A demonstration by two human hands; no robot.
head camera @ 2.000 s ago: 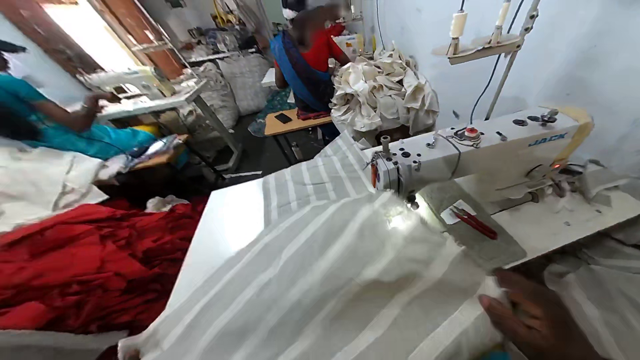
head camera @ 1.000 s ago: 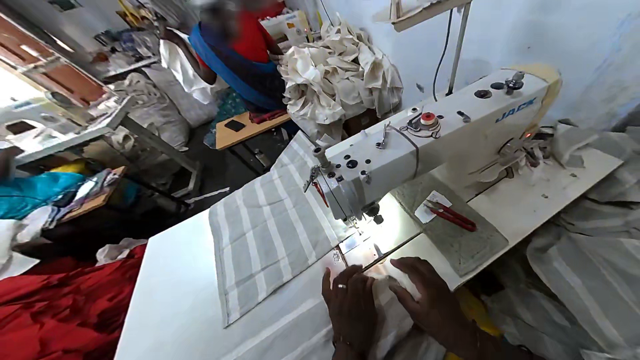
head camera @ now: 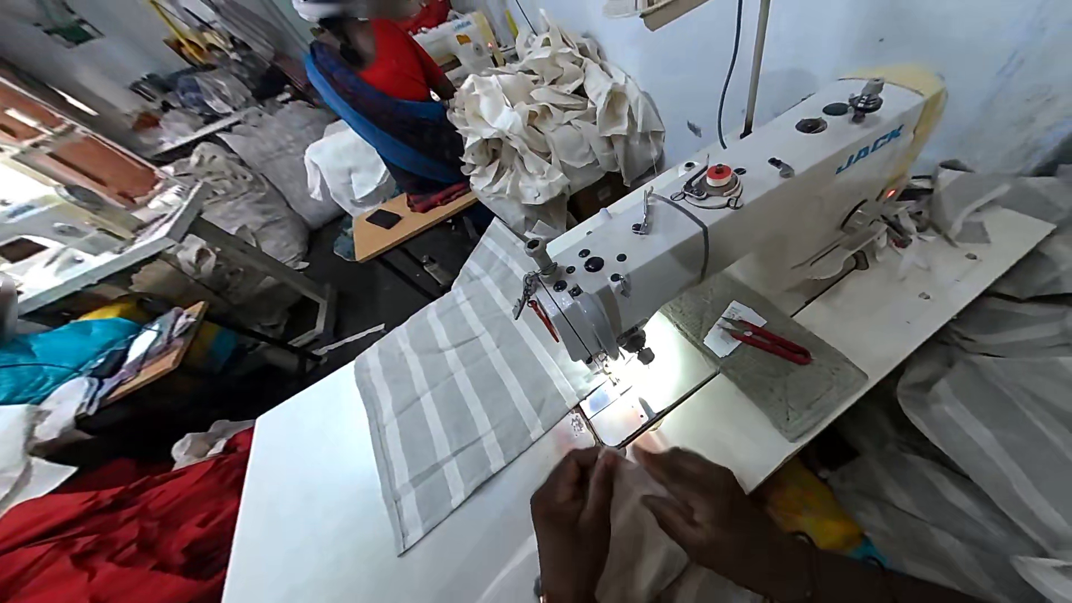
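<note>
My left hand [head camera: 574, 519] and my right hand [head camera: 712, 511] are side by side in front of the Jack sewing machine [head camera: 754, 201], pinching the edge of a pale cloth [head camera: 641, 519] between their fingertips. The cloth hangs below them, partly hidden by my hands. Just beyond lies the lit needle plate [head camera: 615, 410]. A grey cloth with white stripes [head camera: 456, 377] lies flat left of the needle. Red-handled thread snips [head camera: 766, 339] rest on a white slip atop a grey pad [head camera: 804, 385], right of the machine head.
Red cloth [head camera: 126, 536] is heaped at lower left. More striped cloth [head camera: 988, 435] hangs over the right table edge. Behind stand a small wooden bench [head camera: 402, 230], a pile of cream cloth [head camera: 553, 126] and a person in red and blue [head camera: 394, 92]. The white tabletop [head camera: 293, 469] spans the front.
Two seconds ago a large striped cloth was spread across the front. My hands, flat near the needle plate a second ago, are now drawn back with fingertips pinched on the pale cloth.
</note>
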